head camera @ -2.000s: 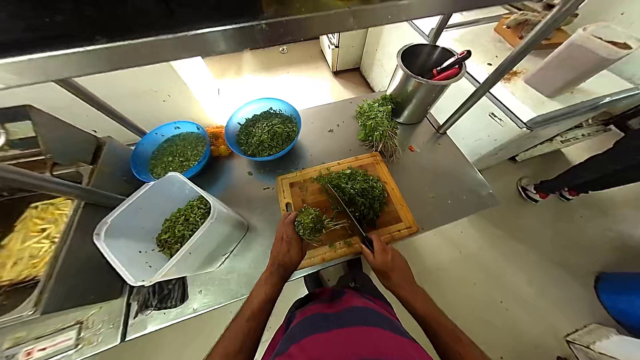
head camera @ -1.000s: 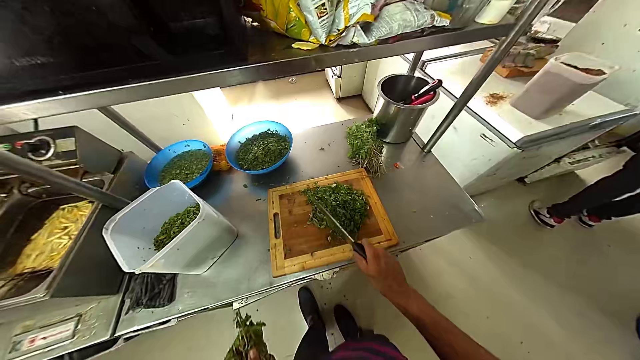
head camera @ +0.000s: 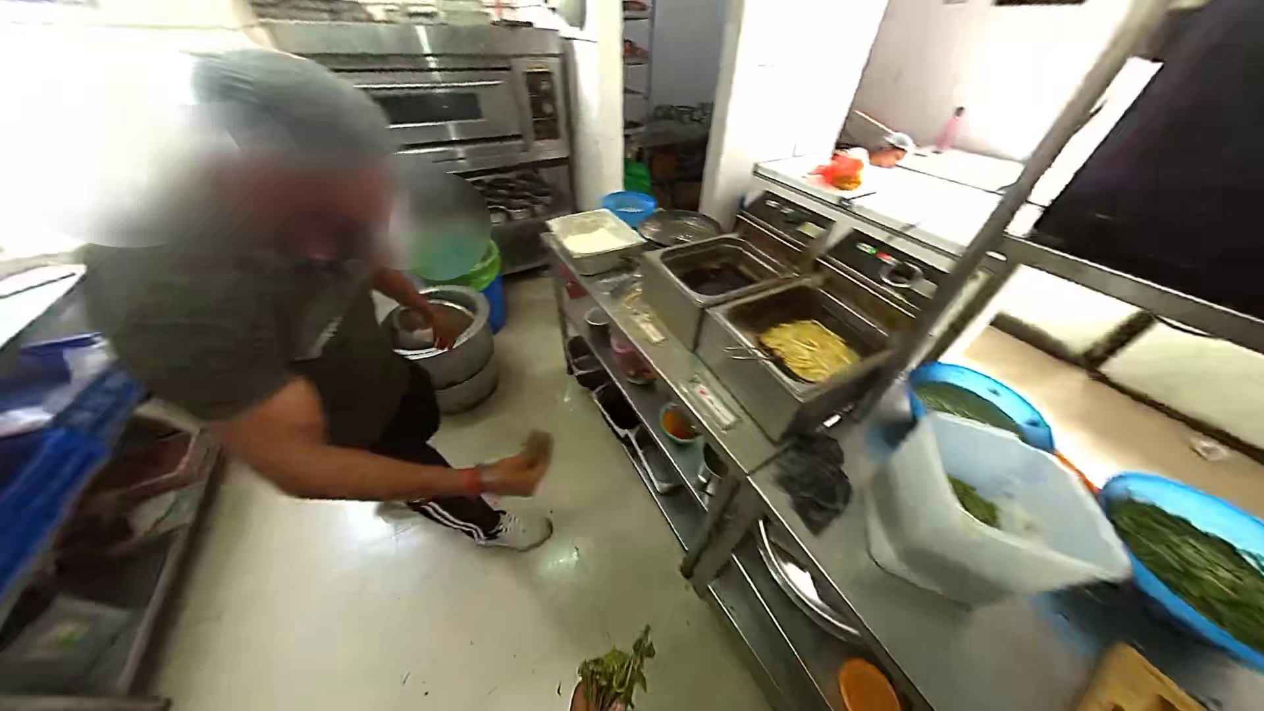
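Note:
At the bottom edge my left hand shows only in part, closed around a bunch of leafy green herbs held over the floor. My right hand is out of the picture. Only a corner of the wooden cutting board shows at the bottom right. A white plastic container with chopped greens inside stands on the steel table. Two blue bowls hold chopped greens, one behind it and one at the right edge.
A co-worker bends over a large metal pot on the left. Two deep fryers, one with fries, adjoin the table. A black plastic bag lies beside the white container. Blue plastic sheeting covers a rack at far left.
The view has swung far left, bringing the co-worker and fryers into sight. My right hand and the knife have left the view. The herb bunch remains in my left hand.

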